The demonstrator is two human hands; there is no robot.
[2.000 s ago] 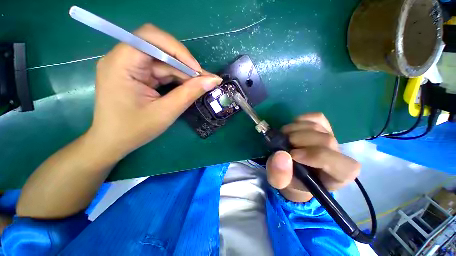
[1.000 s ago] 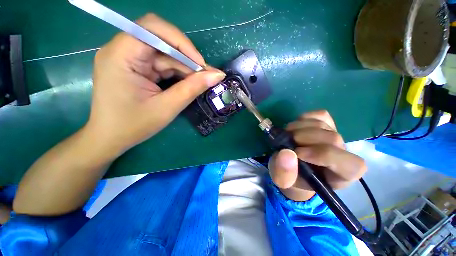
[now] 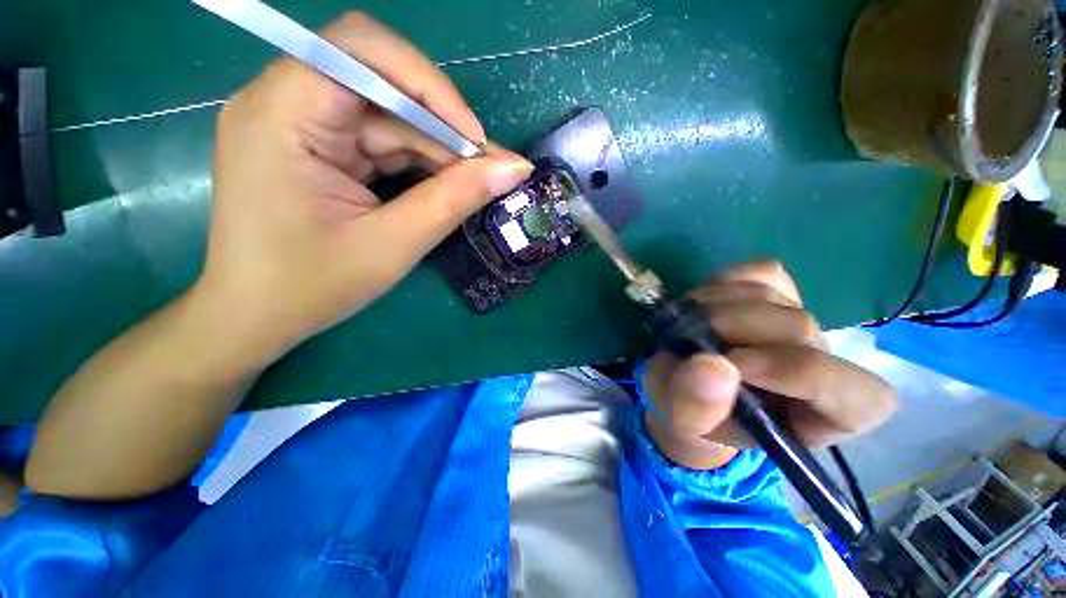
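A black rounded watch unit [image 3: 528, 222] with white and green patches inside sits on a dark flat fixture [image 3: 588, 146]. My left hand [image 3: 339, 193] holds silver tweezers [image 3: 339, 68], with thumb and finger at the unit's upper left edge; the tweezers' tips are hidden by the fingers. My right hand [image 3: 766, 362] grips the black handle of a soldering iron [image 3: 617, 255] from the lower right. The iron's tip is at the right inner edge of the unit; contact cannot be told. The right hand is slightly blurred.
A thin solder wire [image 3: 140, 116] crosses the green mat [image 3: 748, 222] behind my left hand, towards a black bracket [image 3: 37, 152] at the left edge. A brown round pot [image 3: 906, 88] stands at upper right, with a yellow item [image 3: 977, 214] and black cables beside it.
My right hand and the iron have moved right and slightly down, the tip shifting towards the unit's right edge. The tweezers' visible end and the left fingertips have shifted slightly right.
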